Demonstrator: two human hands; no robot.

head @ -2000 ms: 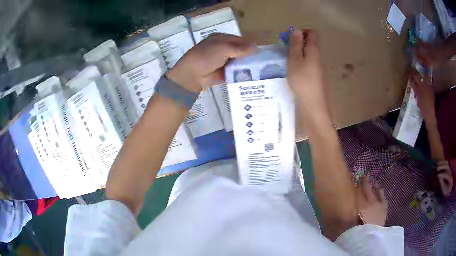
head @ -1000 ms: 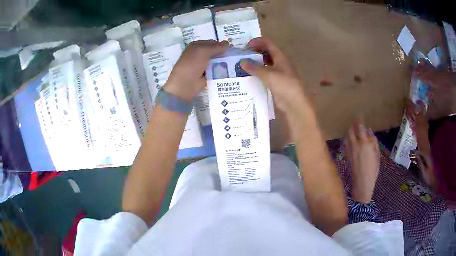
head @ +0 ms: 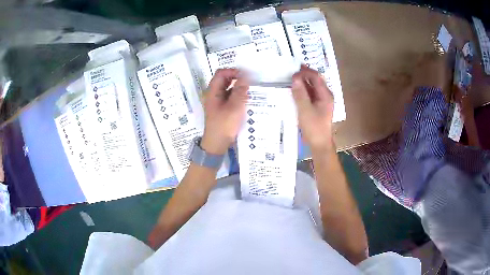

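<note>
A white printed carton (head: 268,145) stands upright in front of my body, its lower end against my white top. My left hand (head: 225,107), with a grey band on the wrist, grips the left side of its top end. My right hand (head: 312,102) grips the right side of its top end. The white top flap (head: 268,72) between my fingers is blurred. The dark shapes at the top of the carton do not show now, and its inside is hidden.
Several open white cartons (head: 166,102) lean in a row on a blue support (head: 48,147) at left and behind my hands. The brown bench (head: 376,70) extends right. A co-worker's patterned sleeve (head: 424,121) is at the right, near a small white sheet (head: 444,37).
The carton's top end, which showed dark shapes, is now covered by the white flap. My hands have moved slightly lower and apart. The co-worker's hand has given way to a sleeve.
</note>
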